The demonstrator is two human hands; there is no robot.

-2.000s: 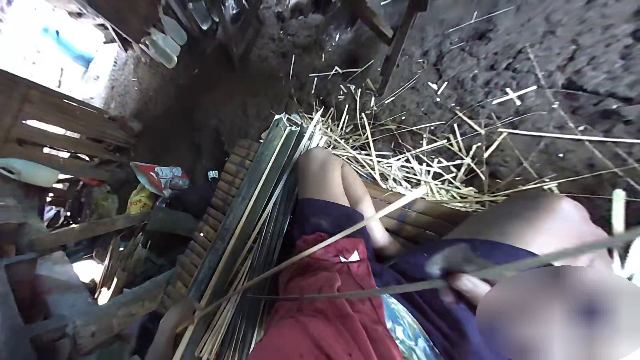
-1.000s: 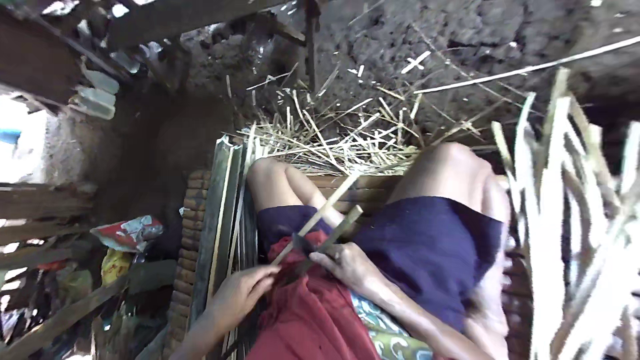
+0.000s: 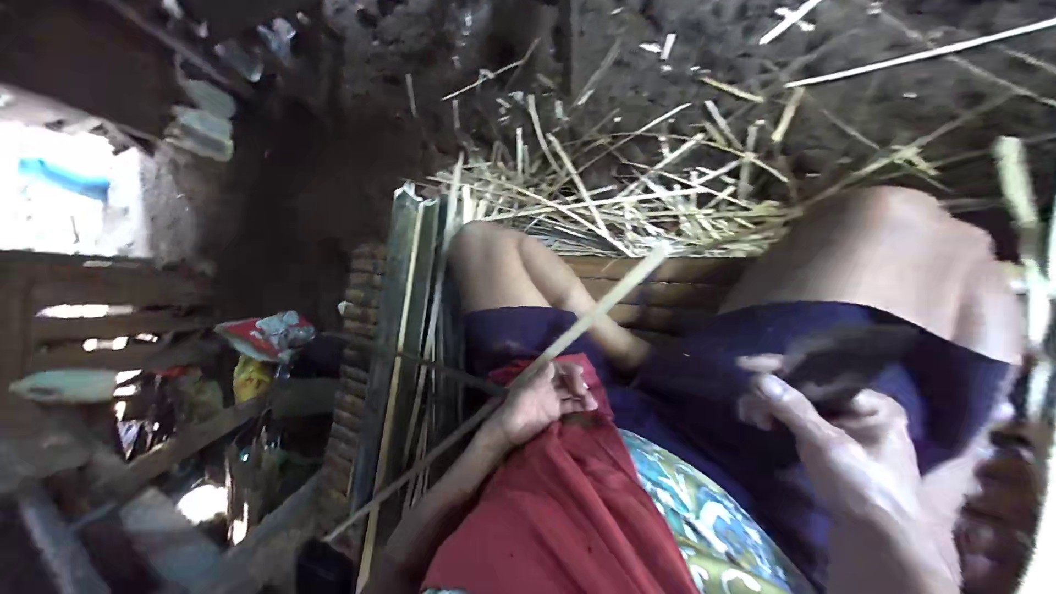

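A long, pale split-bamboo strip [image 3: 606, 307] runs diagonally across my lap. My left hand [image 3: 540, 403] is at the strip over the red cloth [image 3: 569, 503], palm partly up and fingers curled; the strip passes beside the thumb side and on past the wrist. My right hand [image 3: 841, 421], blurred, is closed around a dark object [image 3: 850, 363] above the dark blue shorts; its shape suggests a blade, though blur hides the details. To the left of my knee, split bamboo lengths [image 3: 400, 330] and thin strips lie side by side on the bamboo-slat seat [image 3: 355, 371].
Pale bamboo shavings [image 3: 635, 198] are heaped on the earthen floor beyond the seat's edge. Pale strips [image 3: 1031, 272] stand at the right edge. A red and white packet [image 3: 268, 334] and wooden slats [image 3: 99, 285] are at the left.
My hands have moved apart; the right one, near the left over the lap a second ago, is now farther right with the dark object. The view has shifted.
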